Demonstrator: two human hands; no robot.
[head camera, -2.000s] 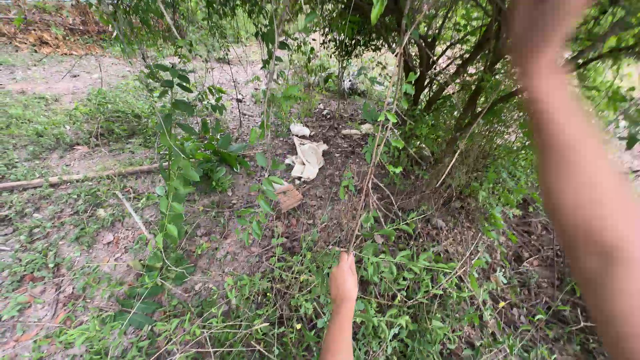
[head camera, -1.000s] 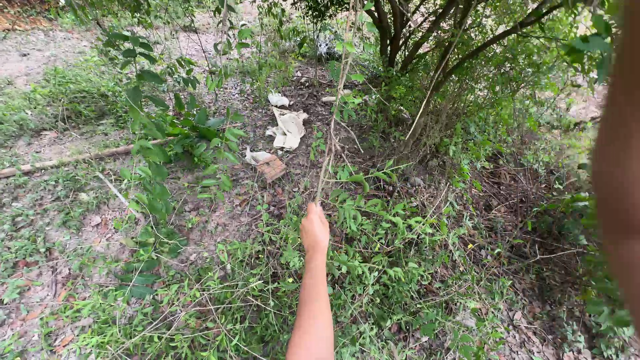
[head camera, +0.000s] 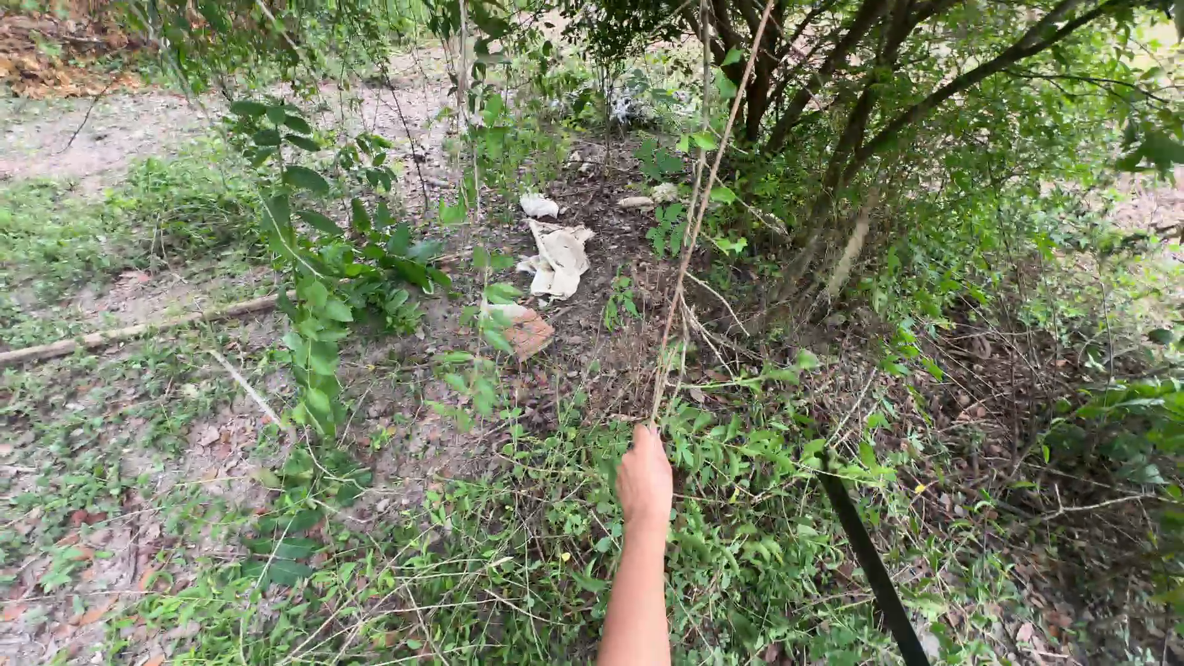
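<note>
My left hand (head camera: 645, 476) reaches up from the bottom middle, its fingers closed around thin, dry vine stems (head camera: 689, 245). From the fist the stems run upward, leaning slightly right, past the upper edge of the view. To the right of my forearm, a long, narrow, dark tool (head camera: 869, 555), blade-like in shape, slants through the low leaves; its handle is out of view and its tip is among the greenery. My right hand is out of view.
Multi-stemmed shrub (head camera: 856, 139) at upper right; leafy vines (head camera: 314, 361) hang left. Crumpled whitish cloth or plastic (head camera: 558, 259) and a reddish-brown flat piece (head camera: 527, 333) lie ahead. A long pole or branch (head camera: 139, 331) crosses the ground at left.
My right arm, raised at the right side two seconds ago, has left the view. The dark tool now shows at lower right. My left hand still grips the stems.
</note>
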